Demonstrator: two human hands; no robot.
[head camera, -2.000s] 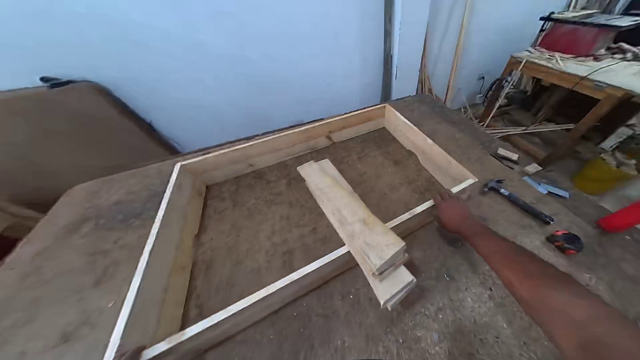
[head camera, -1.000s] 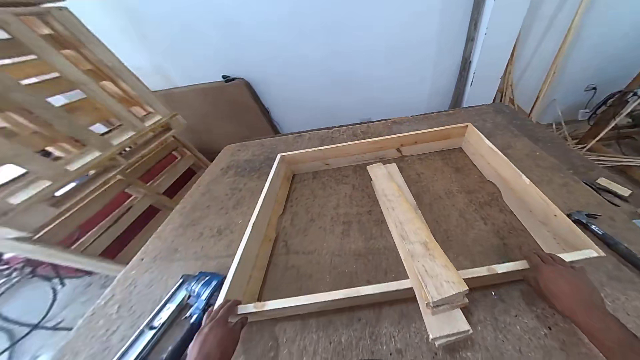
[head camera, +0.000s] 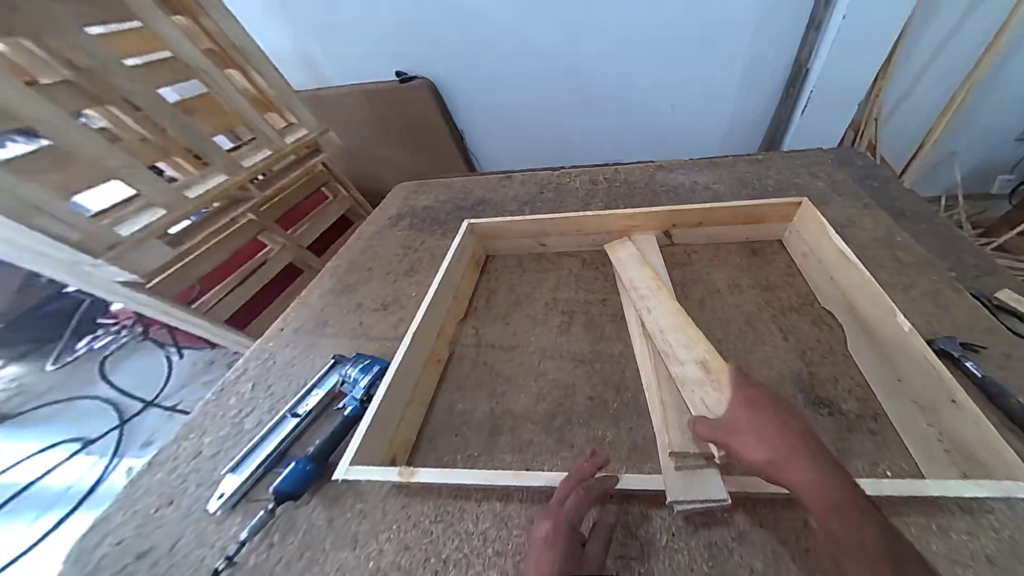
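Observation:
A rectangular frame of light wooden boards (head camera: 640,216) lies on the workbench. Several short planks are stacked lengthwise across it, their near ends resting over the front rail. My right hand (head camera: 752,424) grips the near end of the top plank (head camera: 672,320), which is turned at an angle to the planks (head camera: 696,486) under it. Close to the front rail (head camera: 496,478), left of the stack, is my left hand (head camera: 572,520), its fingers spread and nothing held in them.
A blue pneumatic nailer (head camera: 364,380) lies left of the frame, its hose fitting toward the near edge. On the right lies a claw hammer (head camera: 980,372). Slatted wooden structures (head camera: 200,104) stand left of the bench (head camera: 344,296), with cables (head camera: 120,416) on the floor.
My right hand has moved from the front rail to the top plank, which is now turned away from the others. My left hand has left the frame's front left corner and moved right.

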